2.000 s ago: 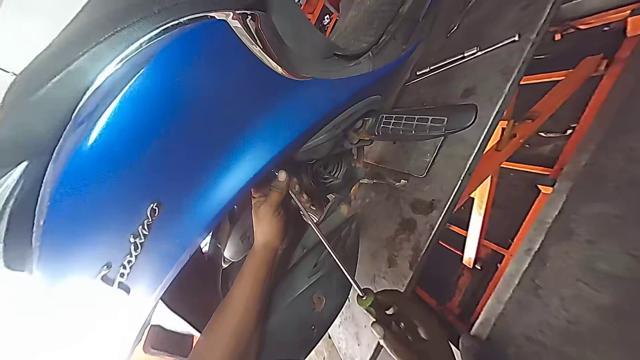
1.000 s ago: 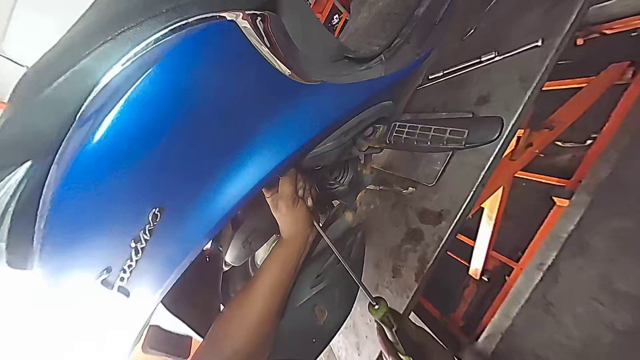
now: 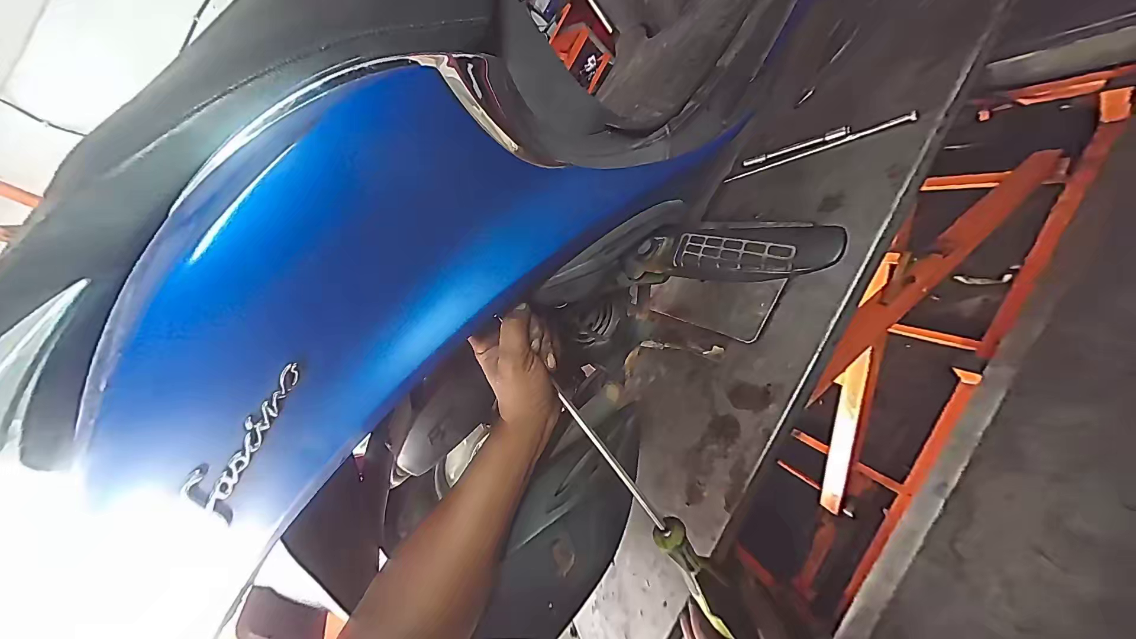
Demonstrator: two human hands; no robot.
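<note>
My left hand [image 3: 519, 364] reaches to the lower edge of the blue scooter side panel [image 3: 355, 222], its fingers up against the parts just beneath; what the fingertips touch is partly hidden. At the bottom right, my right hand [image 3: 732, 599] is closed around the green handle of a long screwdriver [image 3: 612, 461]. The shaft slants up and left to my left hand, where its tip is hidden. A black footrest [image 3: 754, 251] juts out to the right of the hands. Below the left hand shows part of the rear wheel area [image 3: 568, 532].
Two thin metal rods or extension bars [image 3: 825, 146] lie on the dark metal platform [image 3: 737, 382] at the upper right. An orange steel frame [image 3: 941, 257] stands beyond the platform's edge. The black seat [image 3: 355, 44] runs along the top of the panel.
My left hand's fingers have shifted up against the panel edge since two seconds ago. The screwdriver remains in my right hand, its shaft slanting toward the left.
</note>
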